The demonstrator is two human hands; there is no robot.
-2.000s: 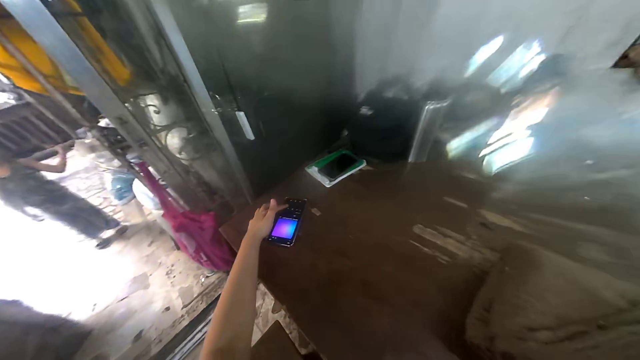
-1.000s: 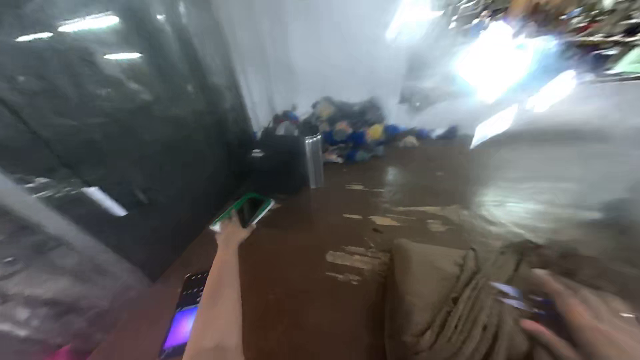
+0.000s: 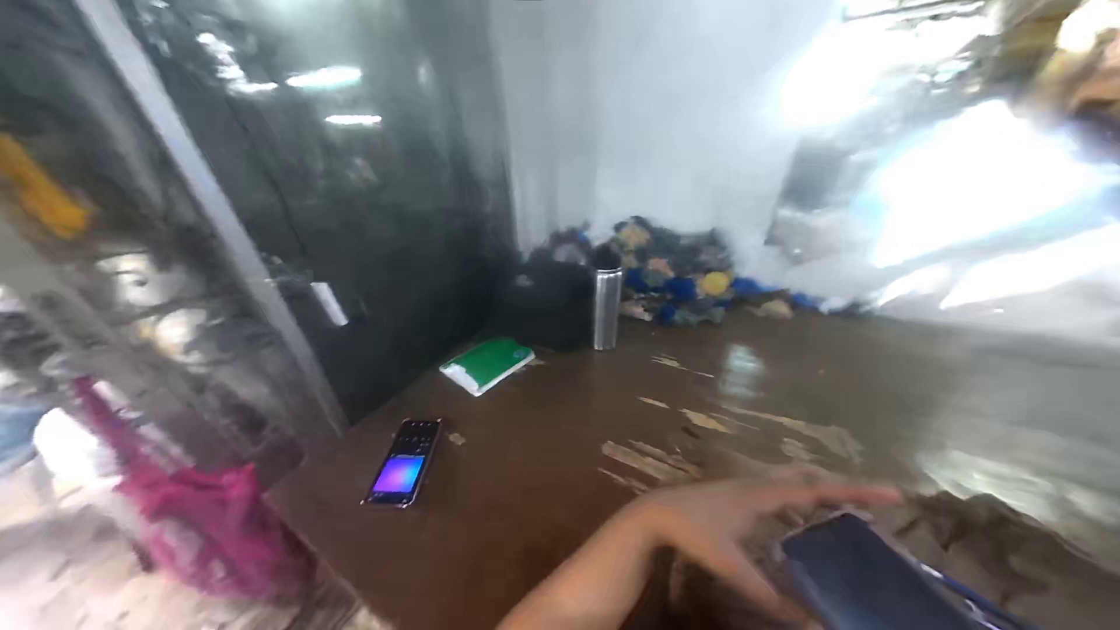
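My left hand (image 3: 744, 525), blurred, reaches in from the bottom centre towards the lower right. Its thumb and fingers are around the near end of a dark phone (image 3: 866, 569). A thin blue-edged object (image 3: 962, 595) shows beside that phone, partly cut off by the frame. My right hand is out of sight. On the left of the brown table (image 3: 525, 490) lies another phone (image 3: 404, 464) with a lit purple and blue screen. Behind it is a green and white packet or booklet (image 3: 490, 363) with nothing on top.
A metallic cylinder (image 3: 606, 306) stands by a black object (image 3: 551, 302) at the back, near a multicoloured heap (image 3: 682, 280). Brown cloth (image 3: 1006, 542) lies at the lower right. A pink bag (image 3: 210, 525) hangs left of the table edge, near the dark glass panel (image 3: 394, 175).
My left hand has moved from the green item to the lower right, and the dark phone is gone from that item. My right hand, over the cloth a second ago, has left the view.
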